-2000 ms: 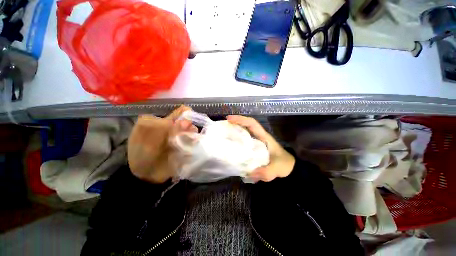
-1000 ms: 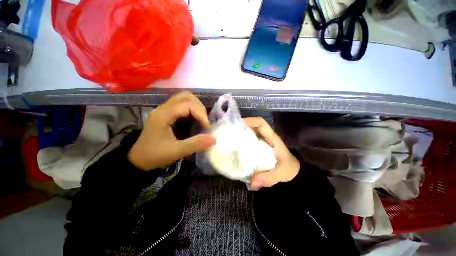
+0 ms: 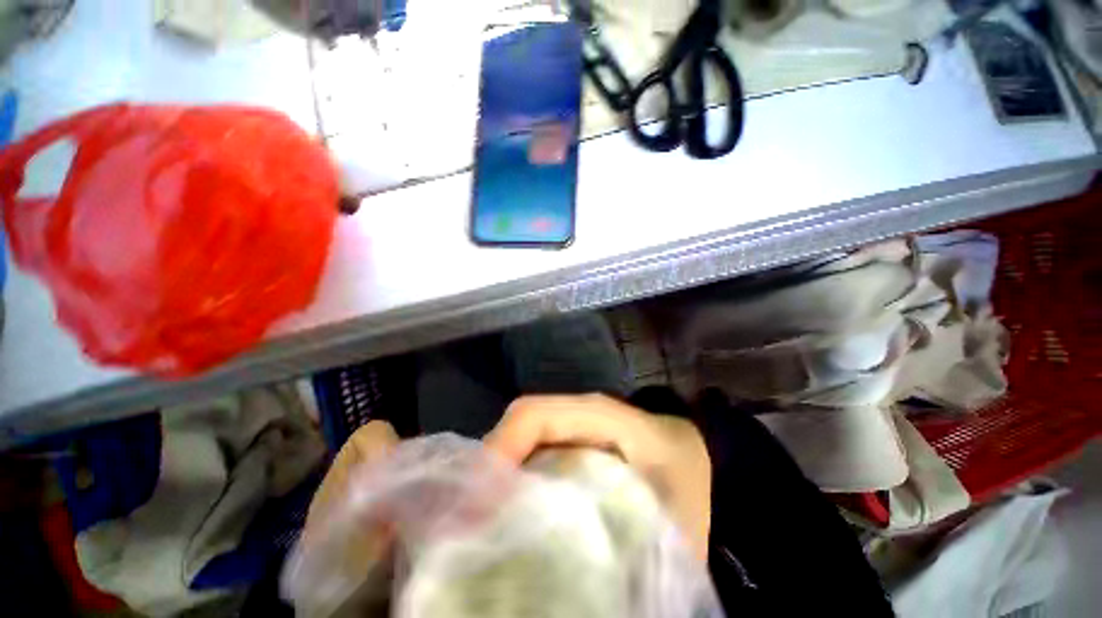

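Note:
A small clear bag with white food (image 3: 520,543) is close to the camera at the bottom centre, large and blurred, cut off by the lower edge. My right hand (image 3: 628,453) is closed around its upper right side. My left hand (image 3: 351,507) is at the bag's left side, mostly hidden behind the crinkled plastic; its fingers and exact hold are hard to make out.
On the white table lie a crumpled red plastic bag (image 3: 193,242), a lit smartphone (image 3: 527,139) and black-handled scissors (image 3: 695,103). A measuring strip runs along the table's front edge. Cream cloth (image 3: 834,350) fills a red basket (image 3: 1051,326) at right; blue basket at left.
The bag with food has come up close to the camera with both hands. My left hand has moved from in front of the bag to its side. The view has tilted and shifted.

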